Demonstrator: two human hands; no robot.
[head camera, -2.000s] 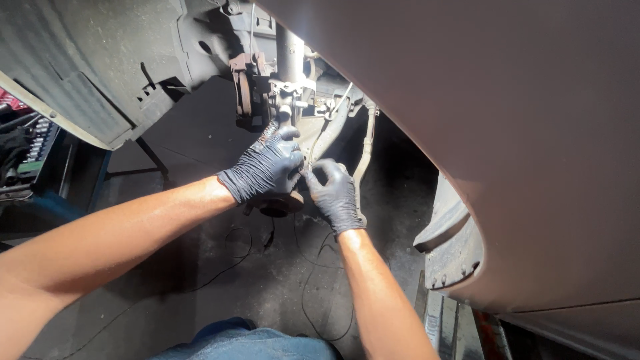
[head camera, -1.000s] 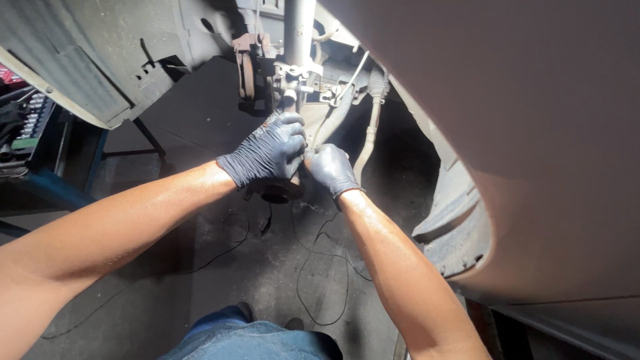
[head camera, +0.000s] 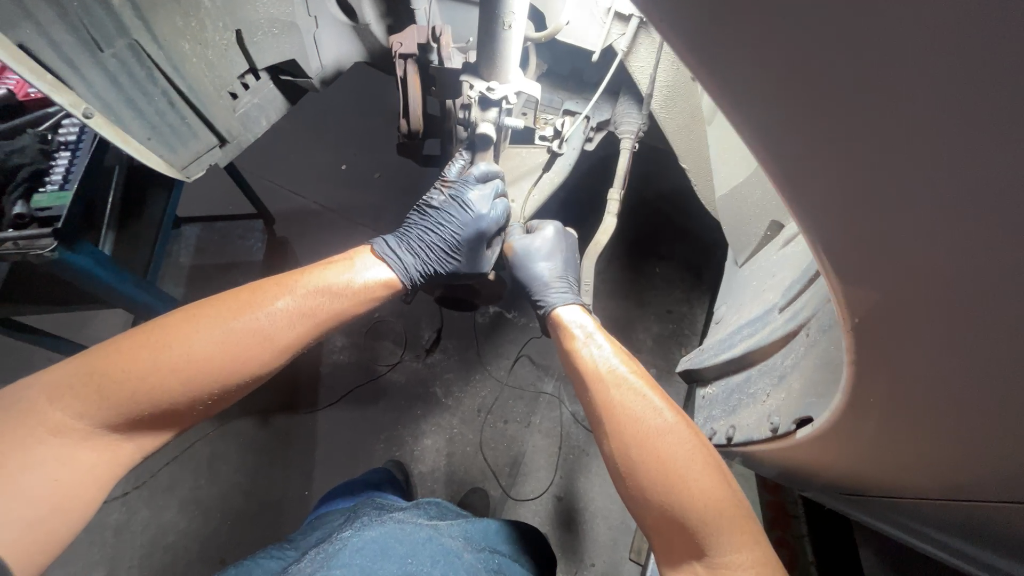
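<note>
Both hands wear dark nitrile gloves inside a car's wheel well. My left hand (head camera: 460, 220) is curled against the steering knuckle below the suspension strut (head camera: 501, 36); whether its fingers close on a part is hidden. Just right of it and lower, my right hand (head camera: 546, 260) has bent fingers at the lower end of a thin cable (head camera: 538, 186); its fingertips are hidden. A threaded bolt (head camera: 513, 123) sticks out at the strut's lower bracket. The tie rod (head camera: 610, 216) runs down behind my right hand. Left of the strut is a rusty brake caliper bracket (head camera: 410, 88).
The fender (head camera: 904, 240) and wheel-well liner (head camera: 768, 352) bound the right side. At upper left is another body panel (head camera: 136, 72). A blue tool cart (head camera: 104, 276) with a socket set (head camera: 66, 160) stands at left. A black cord (head camera: 482, 448) loops on the floor.
Since the oldest frame my right hand has gone from raised, spread fingers to a more closed hold beside my left hand. My left hand stays at the knuckle. The view has shifted closer.
</note>
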